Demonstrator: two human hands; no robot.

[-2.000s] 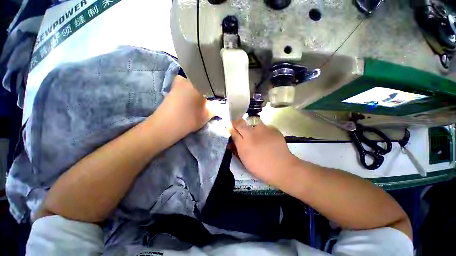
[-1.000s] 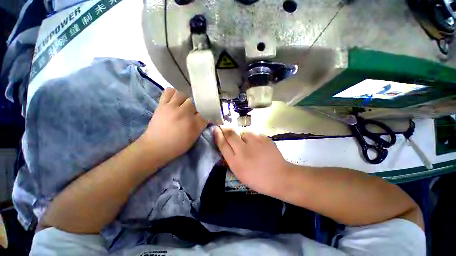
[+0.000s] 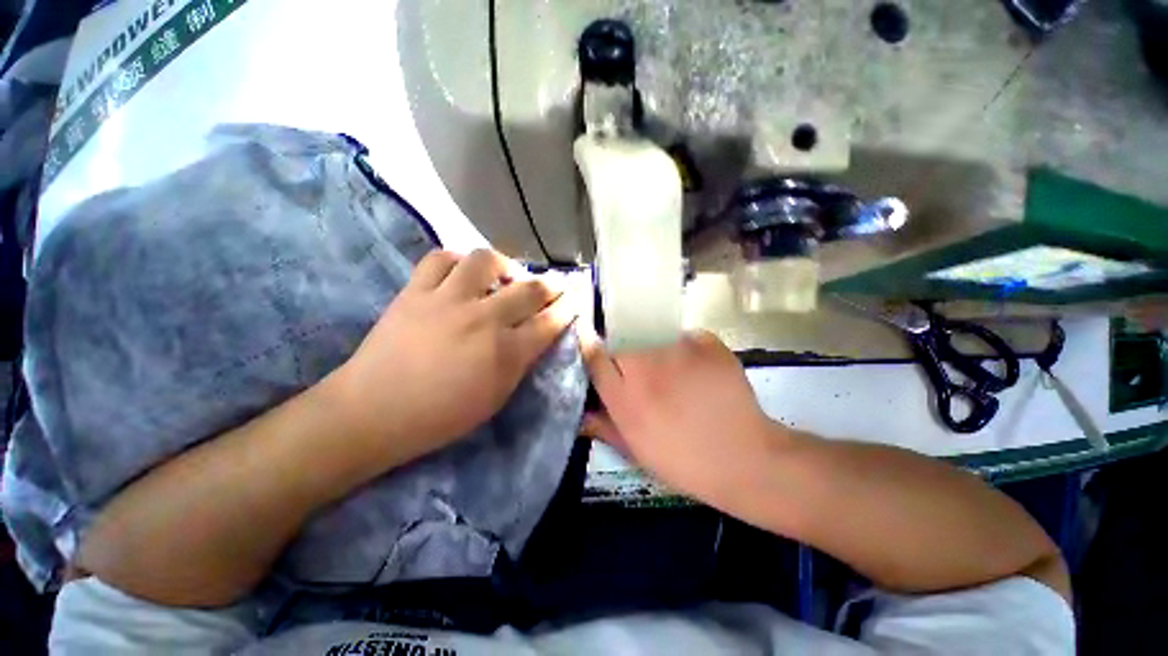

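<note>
The grey garment body [image 3: 192, 282] lies heaped on the table left of the machine and reaches down to my lap. My left hand [image 3: 455, 340] lies on the cloth with its fingers at the cloth edge, left of the take-up lever guard [image 3: 638, 244]. My right hand [image 3: 673, 404] holds the cloth edge between thumb and fingers just below the guard. A dark part of the cloth hangs below it. The guard and my fingers hide the needle and presser foot of the sewing machine [image 3: 538, 115].
Black-handled scissors [image 3: 967, 372] lie right of my right hand under the machine arm, with a thin pale tool [image 3: 1073, 408] beside them. The machine's green panel [image 3: 1089, 231] is above them. The white table [image 3: 820, 410] has a green front edge.
The machine head looks closer and further right than one second ago. My left hand lies flatter, with its fingers by the machine. The guard now overlaps my right fingertips.
</note>
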